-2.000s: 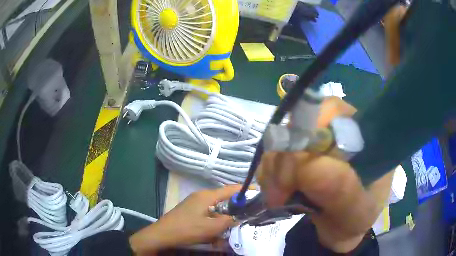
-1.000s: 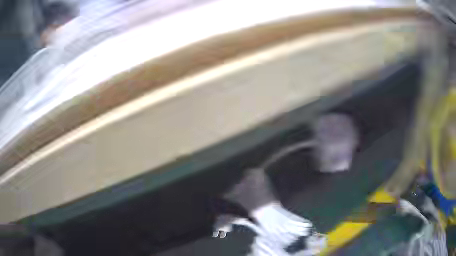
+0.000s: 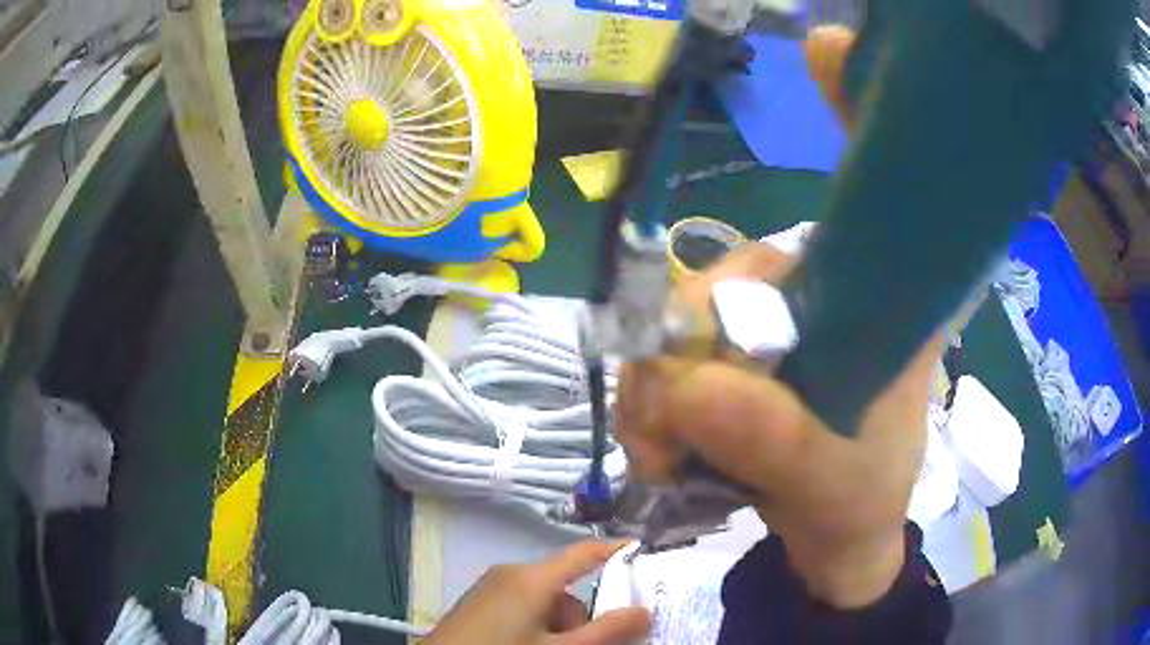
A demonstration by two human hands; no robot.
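Note:
A white power strip (image 3: 675, 592) with printed text lies at the bottom centre on the pale mat. My left hand (image 3: 536, 599) is at its left edge, thumb and fingers on it. My right hand (image 3: 769, 428) grips the dark teal screwdriver (image 3: 933, 189), whose metal fittings (image 3: 637, 302) show at its side. The driver's nose (image 3: 650, 510) is over the top edge of the power strip; whether it touches is blurred. Tied coils of white power cord (image 3: 505, 435) lie just beyond, with two plugs (image 3: 331, 353) pointing left.
A yellow and blue fan (image 3: 404, 126) stands behind the cords. A tape roll (image 3: 700, 239) is beyond my right hand. More white sockets (image 3: 984, 441) sit at the right, near a blue bin (image 3: 1085, 353). The conveyor with a socket (image 3: 76, 454) and striped edging (image 3: 240, 504) is at the left.
The view swung left over the conveyor and came back to the bench. Compared with the earliest frame, the conveyor's socket and coils sit lower, and my left hand is lower, at the power strip's edge.

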